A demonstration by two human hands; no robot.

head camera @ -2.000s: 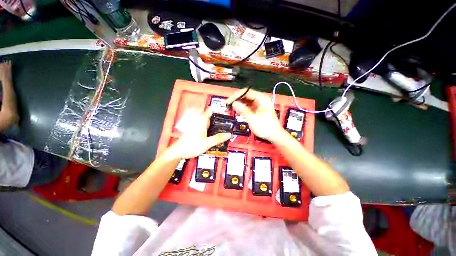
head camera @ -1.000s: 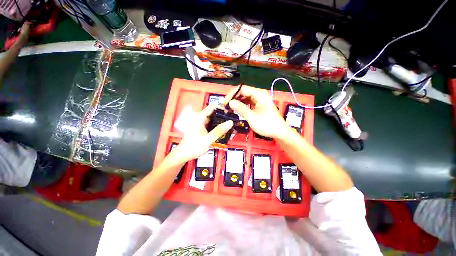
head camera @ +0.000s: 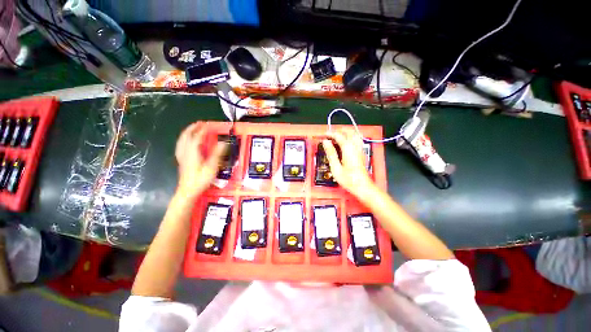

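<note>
The red-orange phone tray (head camera: pixel 289 275) lies in front of me, with black phones in both rows. My left hand (head camera: pixel 196 162) is around a dark phone (head camera: pixel 228 155) in the top-left pocket. A thin black cable reaches that phone's top end. My right hand (head camera: pixel 350 159) has its thumb on another dark phone (head camera: pixel 325 163) in the upper row, fourth pocket from the left. The white cable (head camera: pixel 370 139) loops to the tray's top edge by my right hand; its end is hidden. White slips show beside several phones.
Barcode scanners lie behind the tray (head camera: pixel 249 106) and right of it (head camera: pixel 426 149). Trays stand at the far left (head camera: pixel 40 136) and right edge (head camera: pixel 570 117). The back ledge holds a mouse (head camera: pixel 244 63), a small screen device (head camera: pixel 207 71) and a bottle (head camera: pixel 110 39). Red stools (head camera: pixel 97 272) flank me.
My left hand has moved left with the phone to the top-left pocket. My right hand has left it and moved right onto another phone. Side trays have come into view.
</note>
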